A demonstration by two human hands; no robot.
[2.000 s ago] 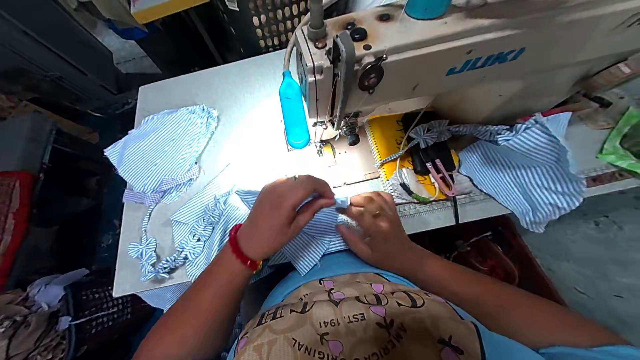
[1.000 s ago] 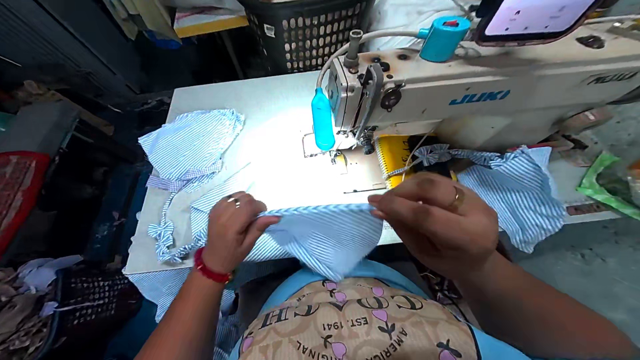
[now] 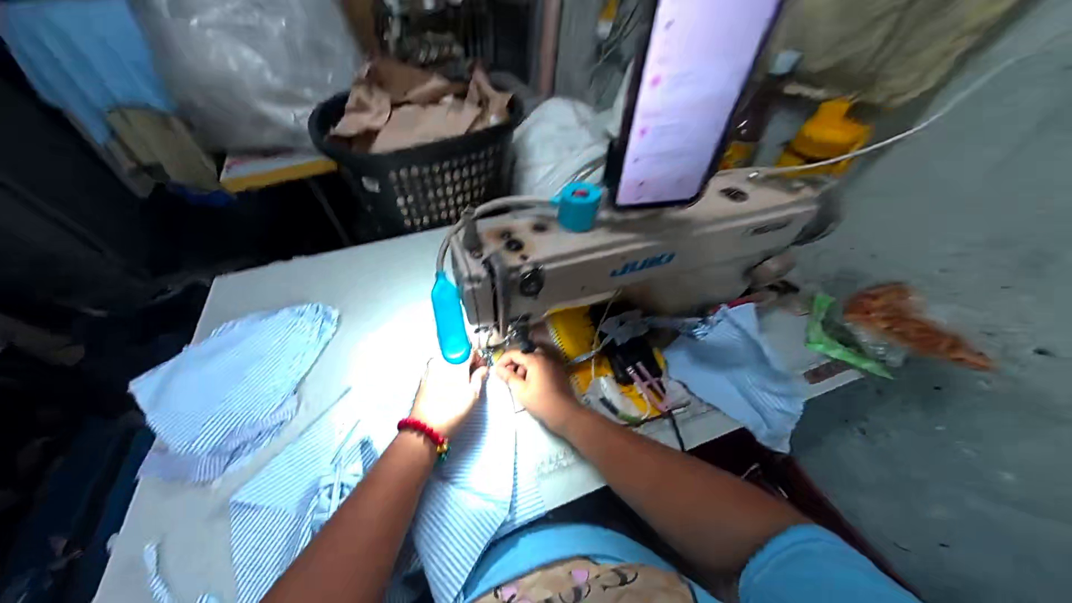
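Note:
Blue-and-white striped fabric (image 3: 473, 502) runs from my lap up to the needle area of a Juki sewing machine (image 3: 586, 260). My left hand (image 3: 450, 392) holds the cloth just left of the presser foot, beneath a blue lamp (image 3: 450, 320) that lights it brightly. On the other side of the needle, my right hand (image 3: 536, 385) pinches the same cloth with bent fingers. The fingertips of both hands are close together; glare and blur hide the exact edge they grip. More striped pieces (image 3: 243, 377) lie on the table at the left.
A striped piece (image 3: 737, 368) hangs over the table's right edge, beside scissors with pink handles (image 3: 649, 385) on a yellow item. Behind the table stands a black basket (image 3: 419, 167) of tan cloth. A phone (image 3: 691, 100) is mounted above the machine, and green plastic (image 3: 842, 335) lies at the right.
Both hands have moved from the table's front edge up to the needle area, bringing the striped fabric along. One second ago they held its edge stretched between them. The view has tilted up.

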